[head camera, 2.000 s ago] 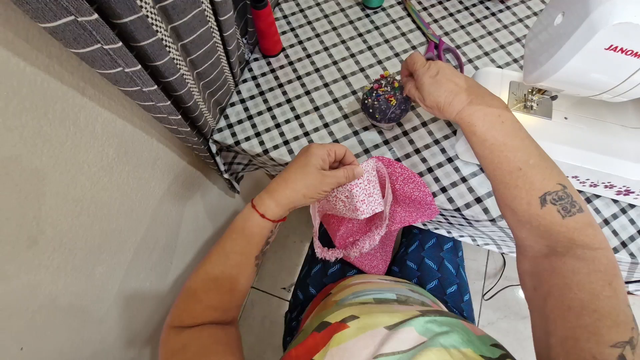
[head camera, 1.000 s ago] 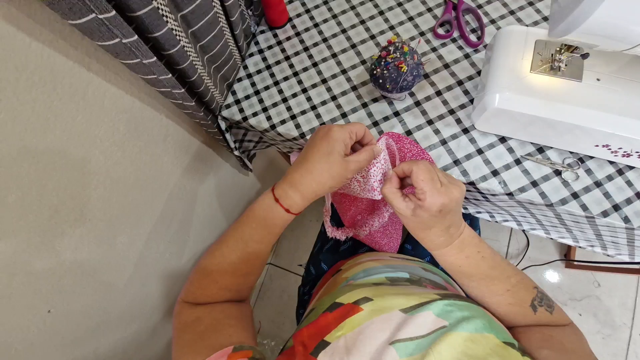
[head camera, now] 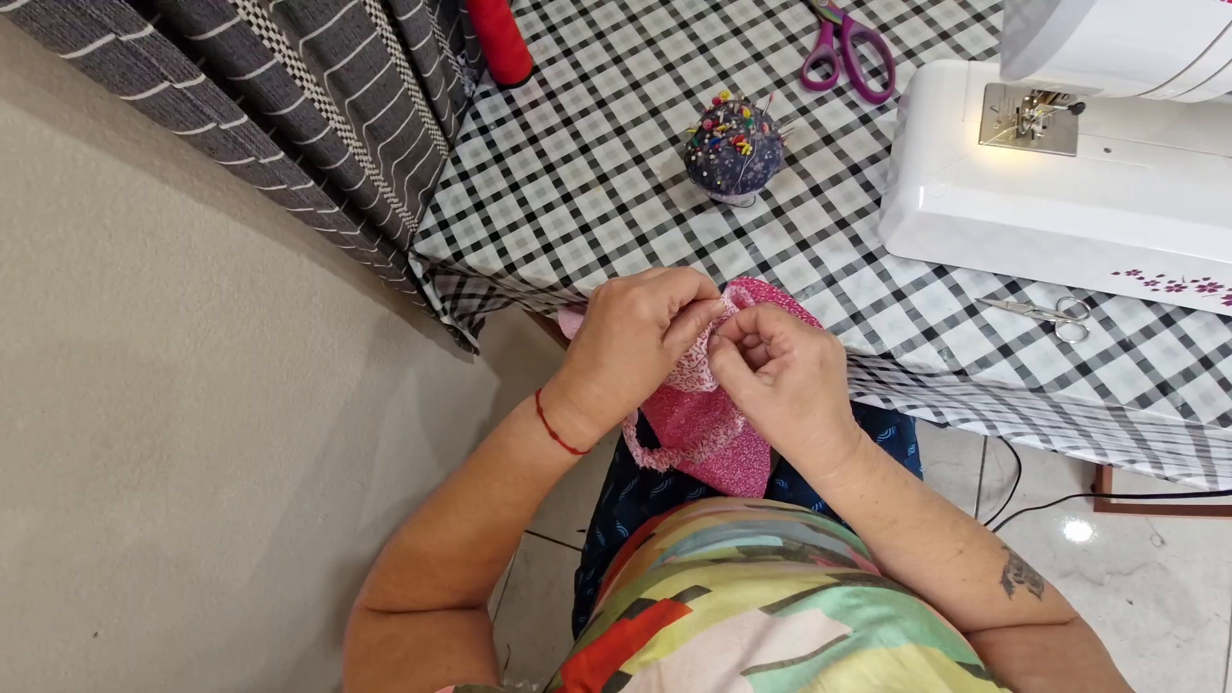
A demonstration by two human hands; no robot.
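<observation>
A pink printed fabric piece (head camera: 717, 452), with a lighter pink patterned part and a gathered, frilly band, hangs over my lap at the table's front edge. My left hand (head camera: 640, 332) pinches the lighter part's upper edge. Close beside it, the fingertips of my right hand (head camera: 780, 371) meet the same cloth; whether a pin is between them cannot be seen. Beyond both hands, a dark pincushion (head camera: 735, 152) full of colored pins sits on the checked tablecloth.
Purple-handled scissors (head camera: 847, 58) lie behind the pincushion. A white sewing machine (head camera: 1039, 183) stands at the right, with small metal scissors (head camera: 1044, 316) before it. A red thread cone (head camera: 500, 40) is by the striped curtain (head camera: 318, 106); a wall is at the left.
My right hand has come from the pincushion down to the pink fabric, beside my left hand. The left hand keeps hold of the cloth. The view has shifted.
</observation>
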